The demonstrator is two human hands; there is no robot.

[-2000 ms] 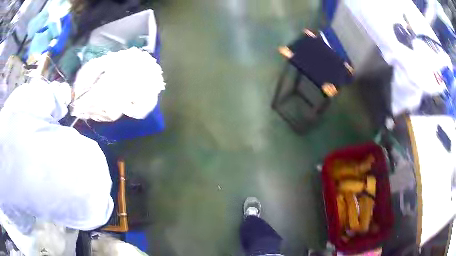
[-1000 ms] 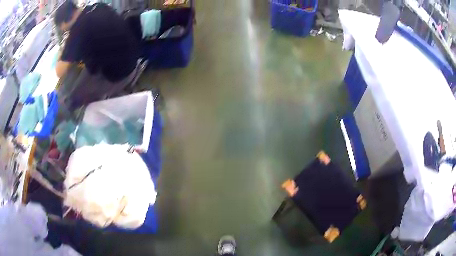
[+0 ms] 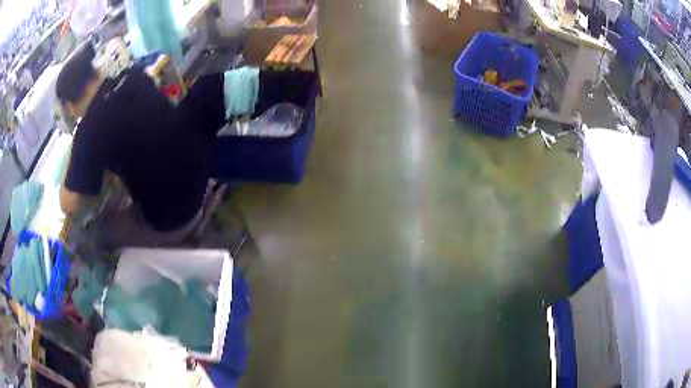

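Neither of my hands is in the picture. Nearest in front of me at the lower left, a white-lined bin (image 3: 226, 303) holds teal cut pieces (image 3: 163, 309). A heap of white cloth (image 3: 136, 362) lies at its near end, cut off by the bottom edge. At the right stands the white cloth-covered pressing table (image 3: 644, 265), with the rounded end of a grey padded arm (image 3: 664, 167) over it.
A person in dark clothes (image 3: 144, 144) sits bent over a bench at the left. Beyond is a dark blue bin (image 3: 265, 163) with a teal cloth on its rim. A blue basket (image 3: 489, 110) stands ahead right, near cartons (image 3: 462, 26). Green floor (image 3: 379, 227) runs between.
The view has moved forward along the aisle. The bins and the seated person have come nearer and lower. The stool, red bin and my foot have left the picture.
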